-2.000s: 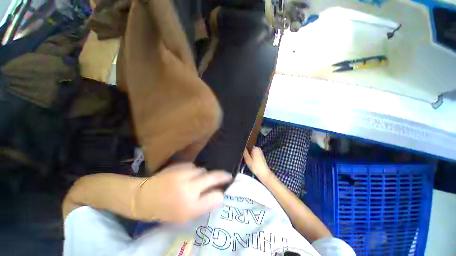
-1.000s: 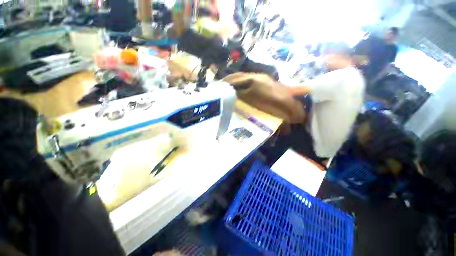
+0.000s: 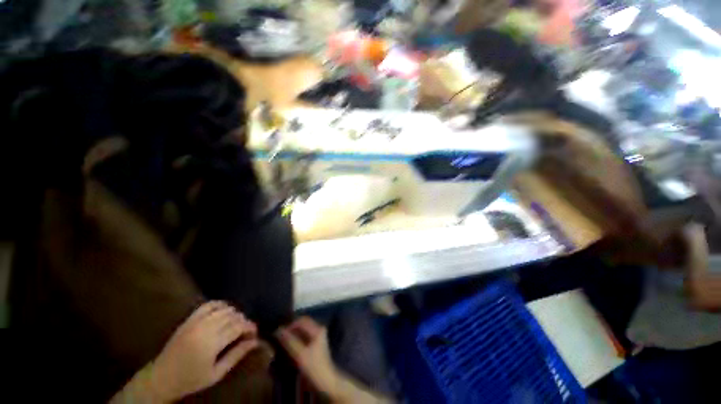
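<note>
The frame is blurred. The garment, dark with brown parts (image 3: 126, 260), fills the left side and covers the left end of the sewing machine. My left hand (image 3: 207, 347) lies on the brown cloth at the lower left, its fingers at the garment's lower edge. My right hand (image 3: 310, 351) is just right of it, fingertips at the black cloth's (image 3: 245, 268) right edge. Both hands appear to hold the cloth. The white sewing machine (image 3: 356, 142) with a blue stripe stands behind; its needle area cannot be made out.
Thread snips (image 3: 378, 211) lie on the machine bed. A blue plastic basket (image 3: 490, 347) is below the table (image 3: 427, 264), with a white board (image 3: 575, 335) beside it. At the right, a person's arm (image 3: 700, 264) is by brown cloth (image 3: 593, 181). Blurred coloured items lie behind the machine.
The view turned right to the neighbouring person, then partly back left. Both hands now show together at the garment's lower edge, and the garment is bunched higher at the left.
</note>
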